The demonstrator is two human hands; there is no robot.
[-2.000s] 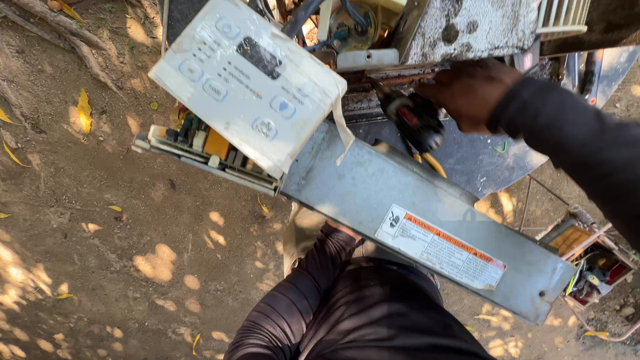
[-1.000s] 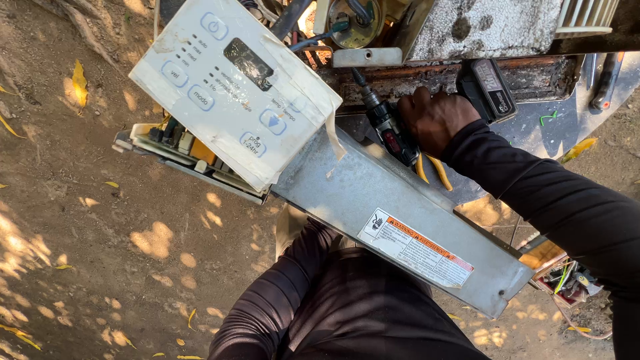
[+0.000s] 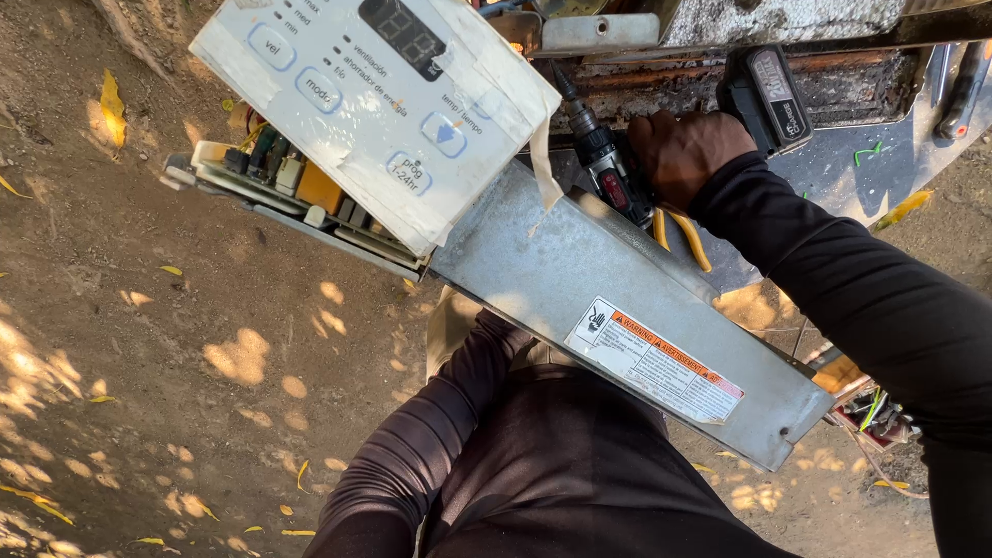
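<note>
My right hand (image 3: 690, 155) is closed around the handle of a cordless drill (image 3: 608, 167) with a tapered bit, which lies pointing up and left at the table's near side. Only the wrist of my left hand (image 3: 504, 335) shows at the lower edge of a long sheet-metal panel (image 3: 589, 271); its fingers are hidden beneath. A warning label (image 3: 659, 360) is on the panel. At its left end sit a white control panel (image 3: 372, 101) with peeling film and an open housing of electronic parts (image 3: 310, 186). Yellow-handled pliers (image 3: 690, 236) lie partly under the drill.
Behind the drill is a dirty, rusty metal tray (image 3: 852, 85) with a foam-lined part (image 3: 783, 19) above it. Hand tools (image 3: 969, 89) lie on the dark tabletop (image 3: 876, 174) at right. A box of small parts (image 3: 876, 418) stands on the leaf-strewn dirt ground (image 3: 194, 434).
Two seconds ago my right hand and the drill were partly blurred; now the drill's battery shows plainly beyond the hand. The view has moved closer to the panel.
</note>
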